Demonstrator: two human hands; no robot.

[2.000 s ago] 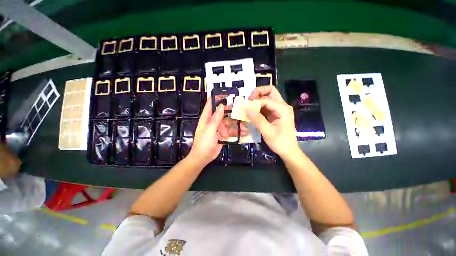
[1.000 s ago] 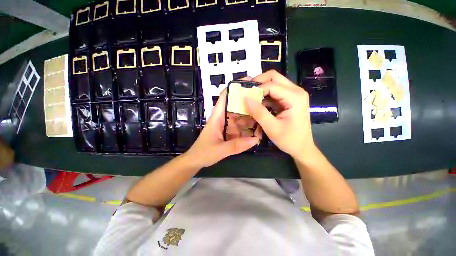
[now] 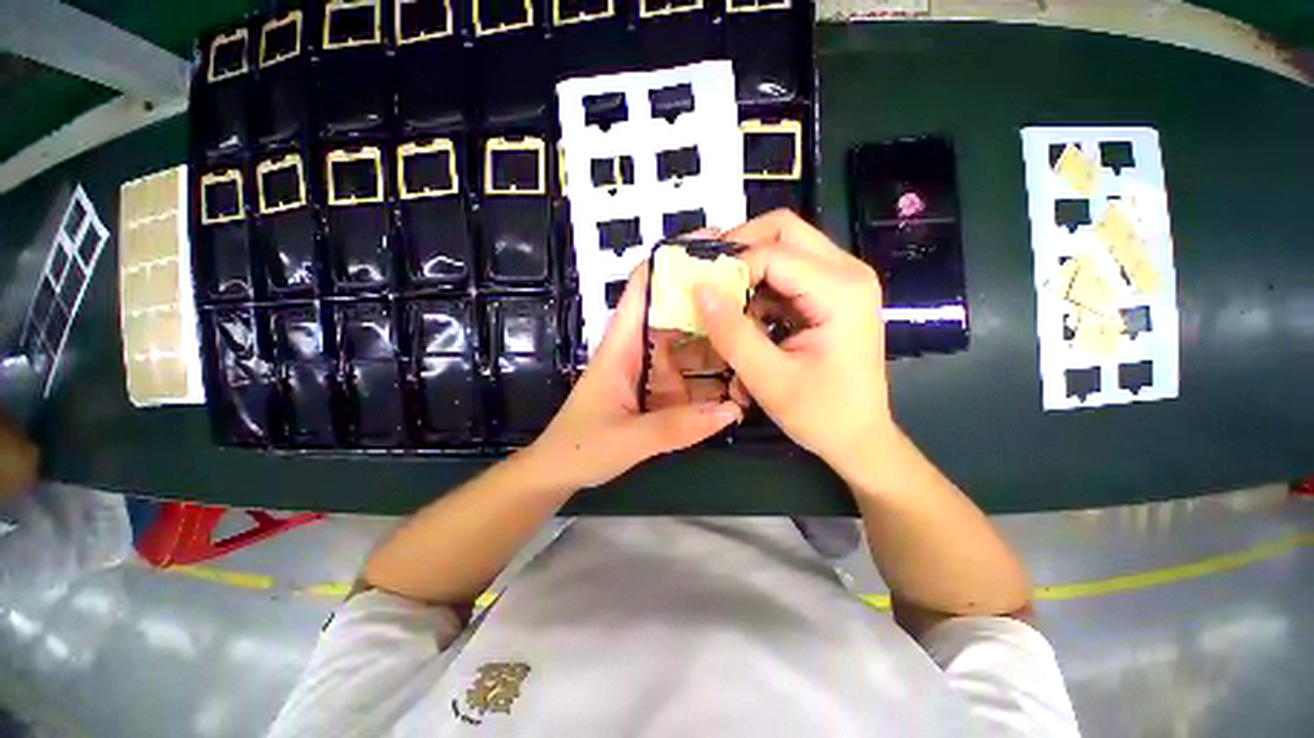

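My left hand (image 3: pixel 613 411) holds a thin black frame (image 3: pixel 647 361) upright in the picture, with fingers showing through its opening. A cream adhesive piece (image 3: pixel 683 289) lies over the frame's upper end. My right hand (image 3: pixel 807 325) grips the frame's right side, with its thumb on the cream piece. A white sticker sheet (image 3: pixel 644 130) with dark notched shapes in two columns lies behind the hands on a black blister tray (image 3: pixel 346 443). Its lower part is hidden by the hands.
Parts with yellow borders (image 3: pixel 356 176) sit in the tray. A glossy black slab (image 3: pixel 908 245) lies right of it. Farther right, a white liner (image 3: pixel 1066 389) holds loose cream scraps. Left are a cream sticker sheet (image 3: pixel 156 289) and a white grid sheet (image 3: pixel 65 274). A red stool (image 3: pixel 216 534) stands below.
The cream piece moved from between the right fingers, above the frame, onto the frame's upper end. The right thumb came down on it. The camera view has also shifted.
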